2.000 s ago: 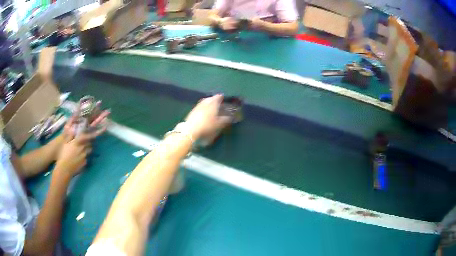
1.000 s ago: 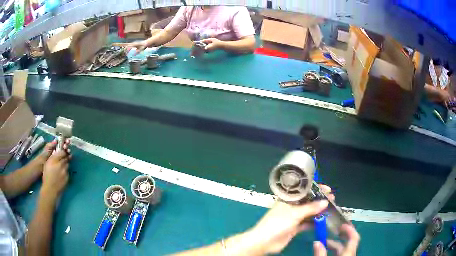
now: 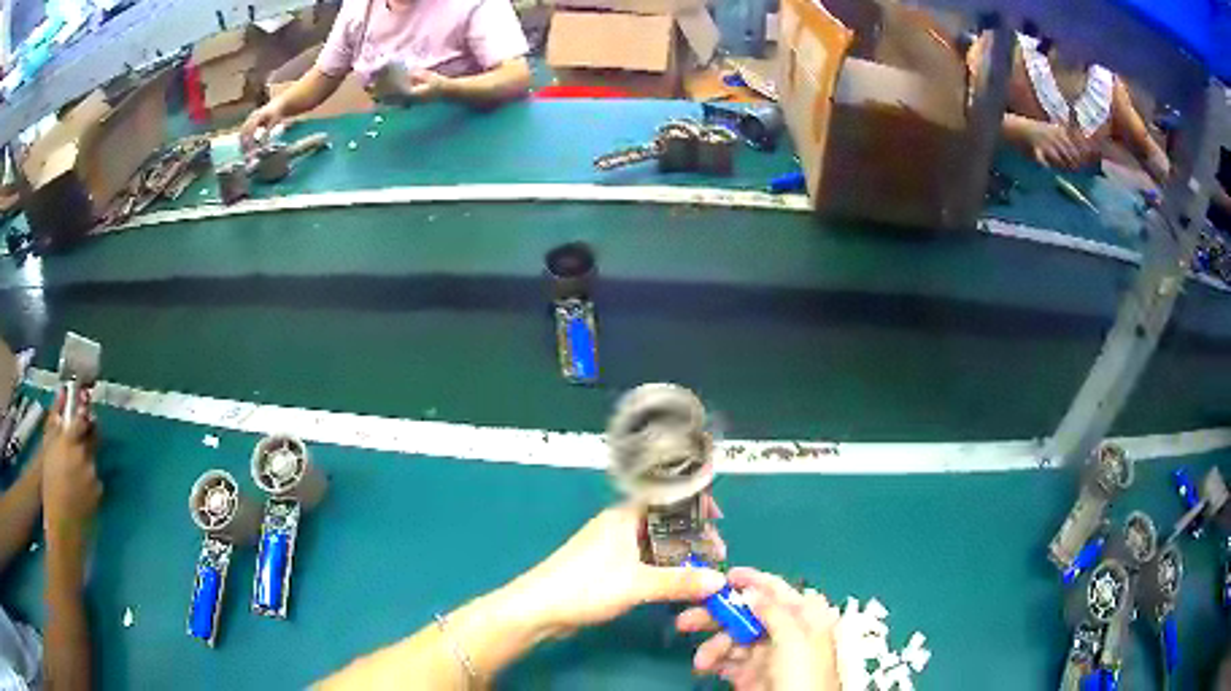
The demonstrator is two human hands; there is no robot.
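Observation:
A grey-beige handheld fan unit (image 3: 662, 446) is upright in front of me, its round head blurred at the top. My left hand (image 3: 608, 567) grips its open handle just below the head, where a circuit board shows. My right hand (image 3: 776, 641) holds the blue battery (image 3: 730, 614), which sticks out at an angle from the lower handle. Whether the battery is attached cannot be told. A loose pile of small white pads (image 3: 878, 648) lies beside my right hand.
Two fan units (image 3: 277, 540) with blue batteries lie on the bench at left, and several units (image 3: 1107, 594) at right. Another unit (image 3: 575, 331) lies on the dark belt. A grey post (image 3: 1127, 351) stands at right. Cardboard boxes (image 3: 891, 149) and other workers surround the belt.
The view has shifted right. The held fan's head has turned more upright, and the battery has swung from hanging down to slanting. Both hands remain on the unit and battery.

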